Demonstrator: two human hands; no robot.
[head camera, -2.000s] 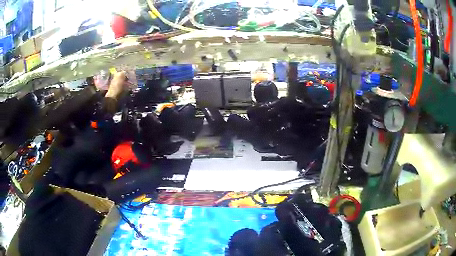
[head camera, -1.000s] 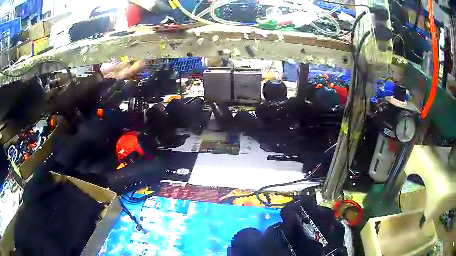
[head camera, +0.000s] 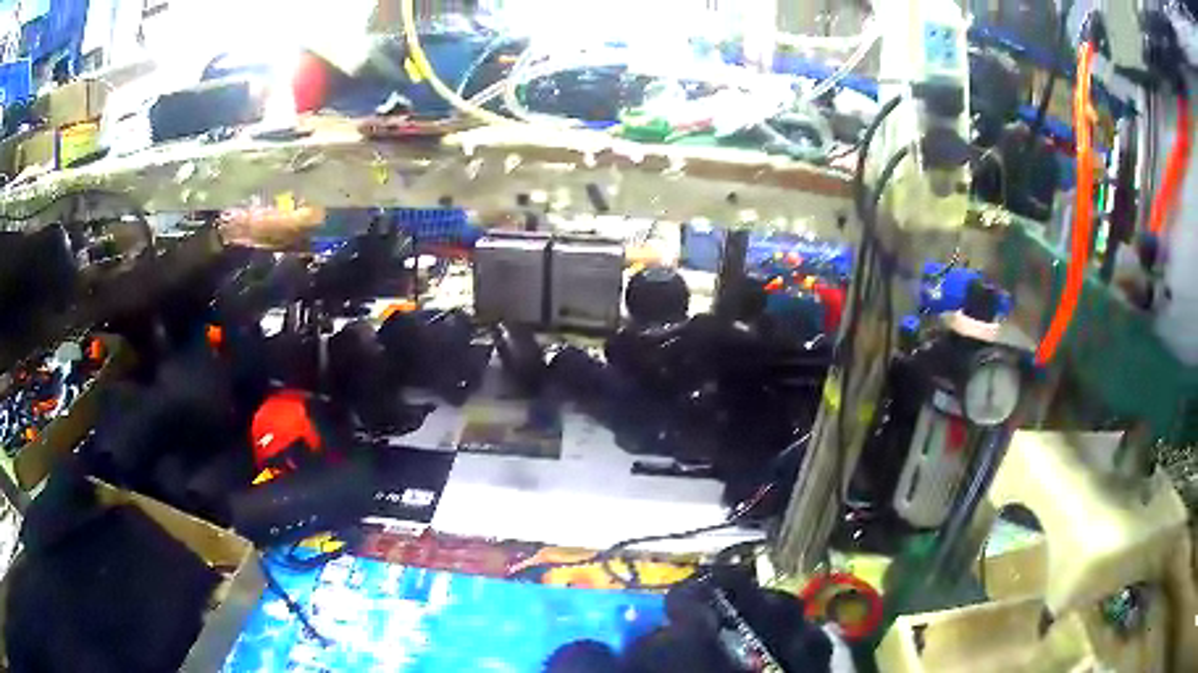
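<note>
Neither of my hands is in view. Glossy black parts (head camera: 736, 625) lie at the bottom edge, right of the shiny blue mat (head camera: 434, 625); one bears a pale strip. An open carton (head camera: 234, 592) at lower left holds a dark mass. A red-orange part (head camera: 283, 431) sits among black pieces at left. A white sheet (head camera: 578, 493) lies mid-bench, with more black pieces (head camera: 434, 348) heaped behind it. A thin black cable crosses the bench near the mat's far edge.
A worn shelf (head camera: 526, 178) crosses above the bench. A post (head camera: 828, 434), gauge (head camera: 992, 391) and cream fixture (head camera: 1090, 506) stand at right. A red ring (head camera: 842, 605) lies by the post. Another person's blurred hand (head camera: 269, 226) shows at back left.
The view has shifted, so the bench sits lower and further left in the picture. The other person's hand at back left has changed pose. The nearby parts show no clear movement.
</note>
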